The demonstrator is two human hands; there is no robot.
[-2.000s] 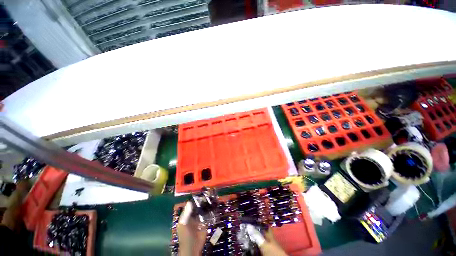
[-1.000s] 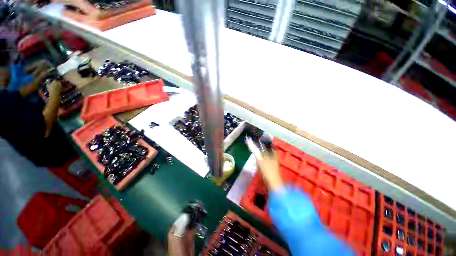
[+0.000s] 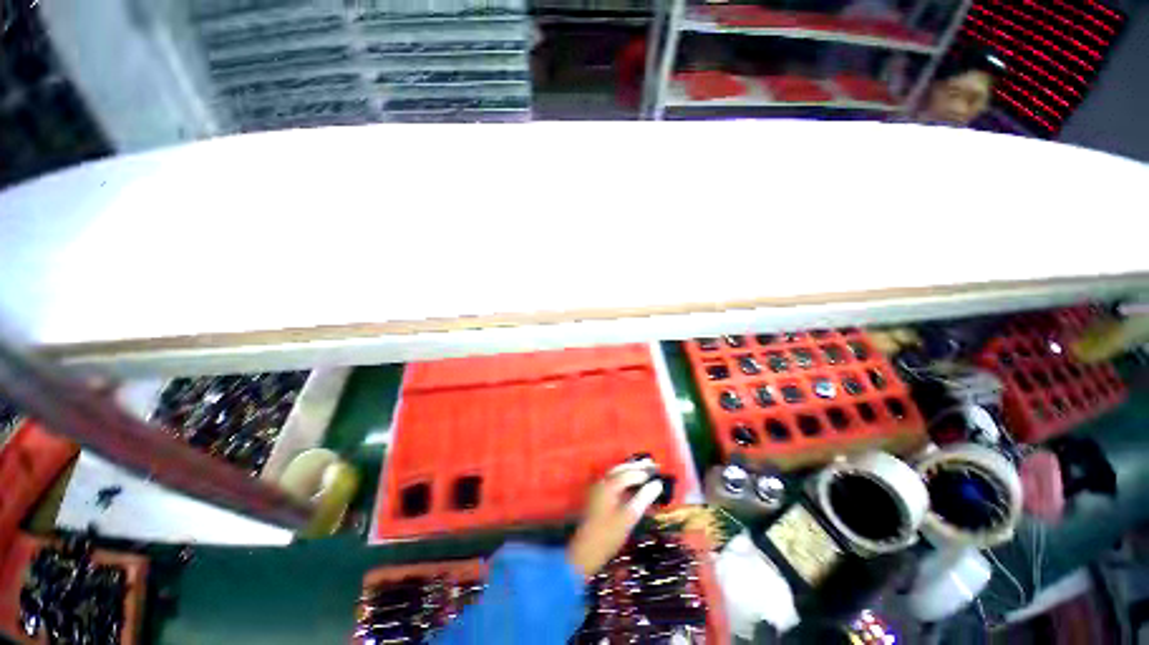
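The orange-red compartment tray (image 3: 542, 428) lies under the shelf edge, with two dark parts (image 3: 466, 491) in its front-left pockets. My left hand (image 3: 611, 510), in a blue sleeve and with white fingertip covers, reaches to the tray's front-right corner. Its fingertips are closed on a small black part (image 3: 658, 489) at that corner pocket; whether it is fully seated is hidden. The parts tray (image 3: 714, 592) at the bottom edge holds many glossy black parts in rows, partly covered by my sleeve. My right hand is not in view.
A second compartment tray (image 3: 806, 428) with filled pockets is at right. Two cream rings (image 3: 869, 500), small silvery jars (image 3: 752, 484) and white tissue (image 3: 752, 586) lie nearby. At left are a metal upright (image 3: 164, 441), a yellow ring (image 3: 318, 485) and loose parts. A person (image 3: 964, 95) is beyond the shelf.
The view has swung back right from the neighbour's side. The right hand at the tray's left and the left hand holding parts have left those places; my left hand is now at the tray's front-right corner.
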